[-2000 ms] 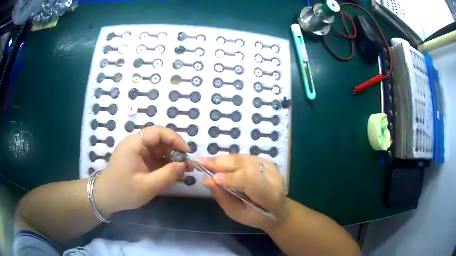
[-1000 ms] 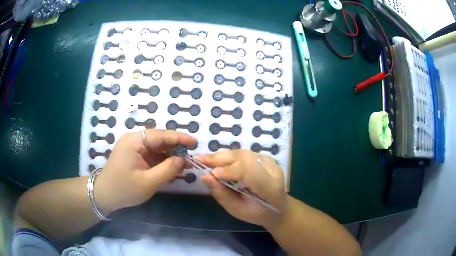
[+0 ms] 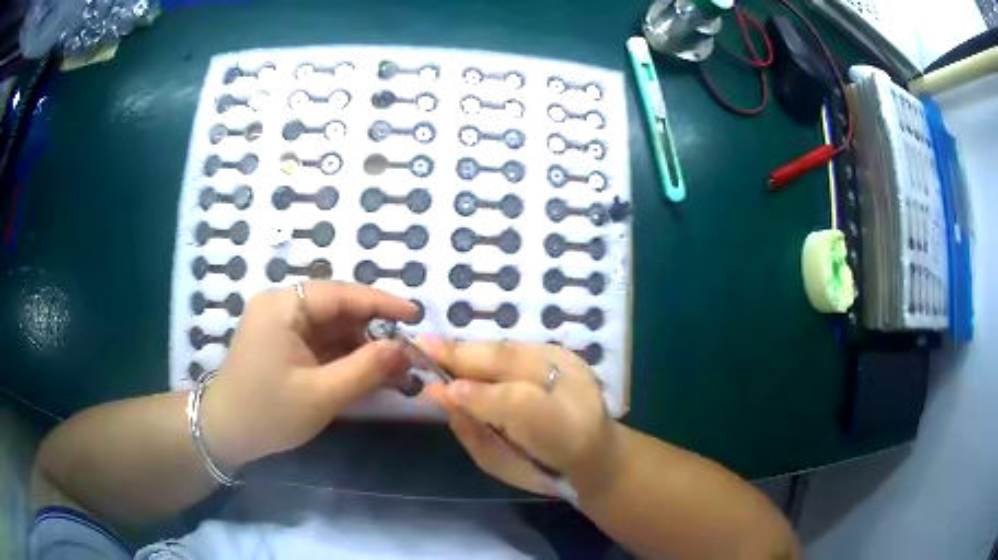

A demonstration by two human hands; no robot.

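My left hand (image 3: 301, 356) holds a small round silver-grey component (image 3: 381, 328) between thumb and fingertips, over the lower part of the foam tray. My right hand (image 3: 520, 410) grips slim metal tweezers (image 3: 425, 359), whose tips point up and left and meet the component. Whether the prongs are closed on something is too small to tell. The white foam tray (image 3: 429, 228) lies under both hands, with five columns of dumbbell-shaped slots. Silver or white rings sit in slot ends, mostly in the upper rows. My hands hide some lower slots.
Small dark parts (image 3: 619, 208) lie at the tray's right edge. A mint-green utility knife (image 3: 659, 126), a silver fixture (image 3: 684, 27), a red clip (image 3: 802, 166) with leads, a black mouse (image 3: 800, 71), a tape roll (image 3: 828, 271) and stacked trays (image 3: 897, 208) are to the right. A plastic bag (image 3: 93, 24) is upper left.
The view has shifted slightly. The component's face now looks brighter and turned more upward. Both hands keep nearly the same places, and the tweezers' prongs look closer together than before.
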